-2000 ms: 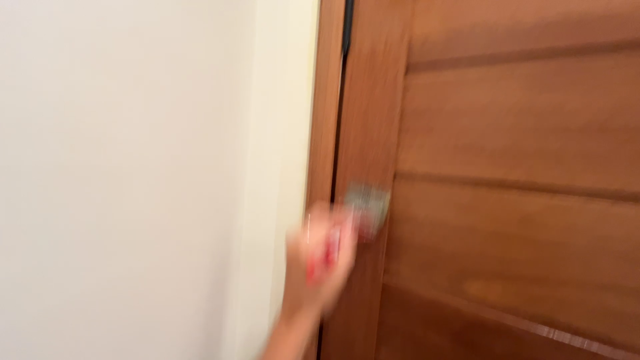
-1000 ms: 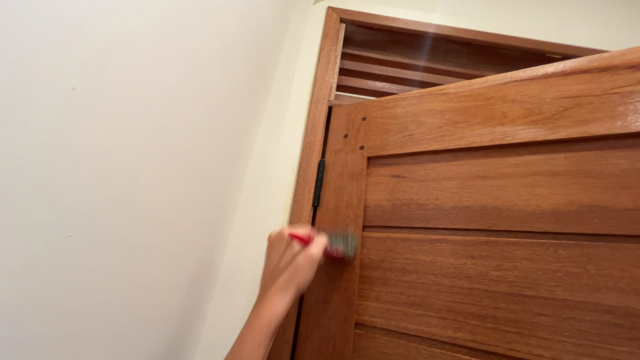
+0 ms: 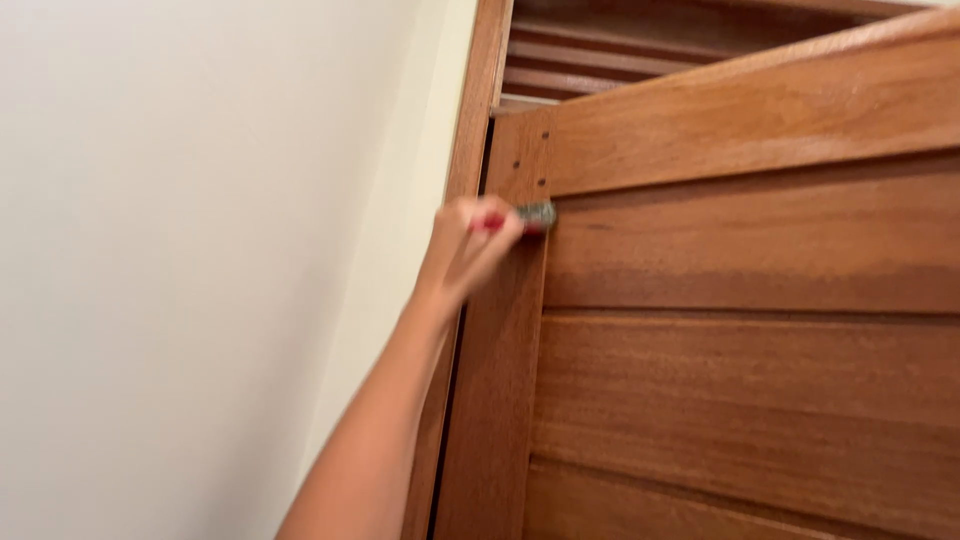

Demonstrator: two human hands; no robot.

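Note:
My left hand (image 3: pixel 480 236), raised at the end of an outstretched arm, is closed around the red handle of a paintbrush (image 3: pixel 536 216). The brush points right, with its greyish bristle end at the inner edge of the left stile of a brown wooden door (image 3: pixel 735 247), just below the top rail. The handle is mostly hidden by my fingers, and the hand is slightly blurred. Three small dark plugs mark the door's corner joint above the brush. My right hand is out of view.
A wooden door frame (image 3: pixel 471 105) runs along the left of the door, with a dark gap between them. Wooden slats (image 3: pixel 585 56) show above the door. A pale wall (image 3: pixel 187 225) fills the left side.
My left hand and the brush have moved up the door stile to near the top rail. The view has shifted too, showing the door top that was out of sight two seconds ago.

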